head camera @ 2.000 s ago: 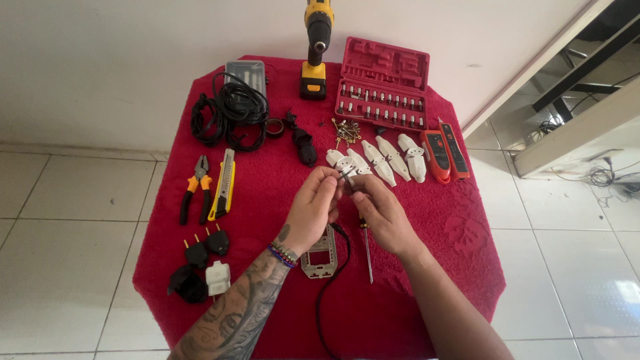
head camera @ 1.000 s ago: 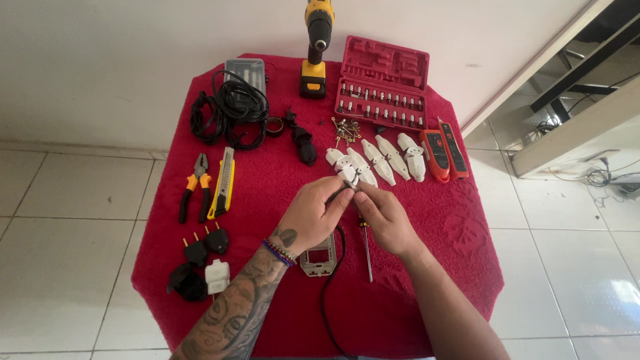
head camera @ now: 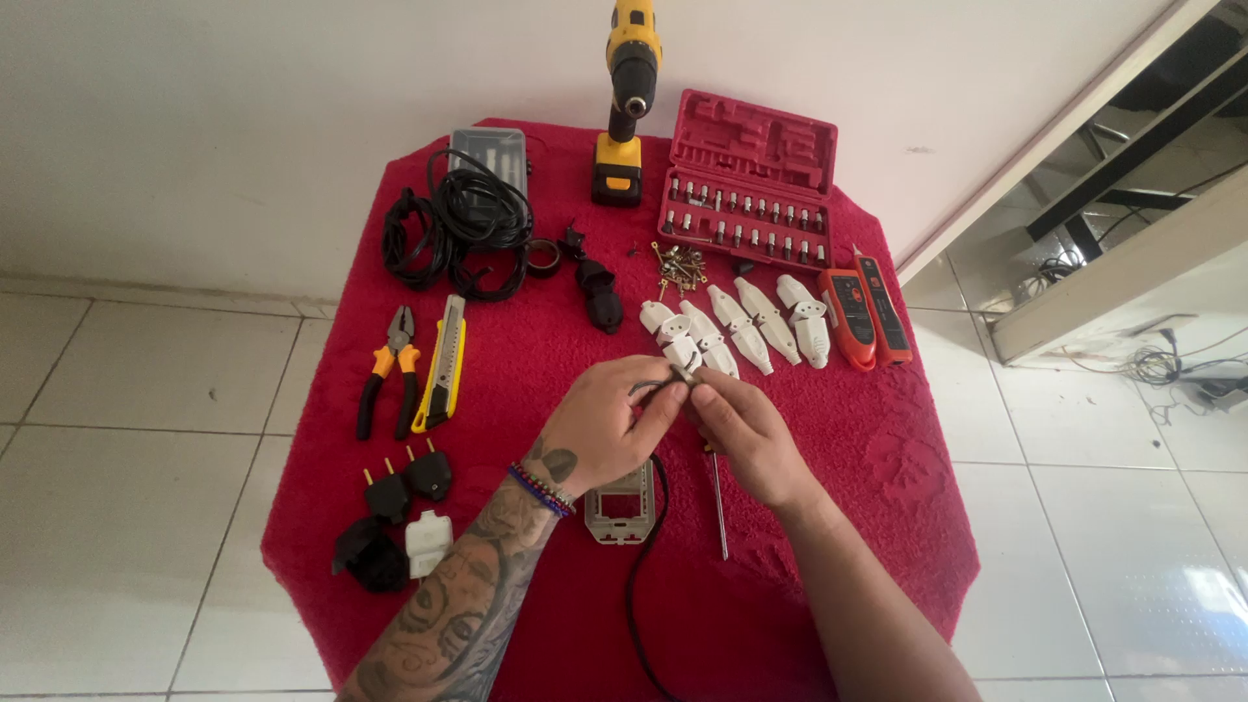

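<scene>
My left hand (head camera: 624, 414) and my right hand (head camera: 746, 429) meet at the middle of the red cloth, fingertips pinched on a small part with the split wire ends of a black cable (head camera: 636, 585). The small part is mostly hidden by my fingers. From between my hands the cable runs down to the cloth's near edge. Under my left wrist lies a pale plastic mounting frame (head camera: 621, 534), partly covered. A screwdriver (head camera: 721, 507) lies below my right hand, its handle mostly hidden. White plug and socket parts (head camera: 743, 331) lie just beyond my fingers.
Pliers (head camera: 388, 375), a yellow utility knife (head camera: 444, 366) and black plugs (head camera: 427, 475) lie at left. Coiled black cable (head camera: 478, 210) rests partly on a clear case (head camera: 502, 146). A cordless drill (head camera: 619, 175), an open red bit case (head camera: 751, 210), screws (head camera: 680, 268) and red testers (head camera: 851, 317) stand or lie farther back.
Both hands have shifted slightly and their fingers have turned around the small part. Bent dark wire ends now show above and left of my fingertips. The things on the cloth have stayed put.
</scene>
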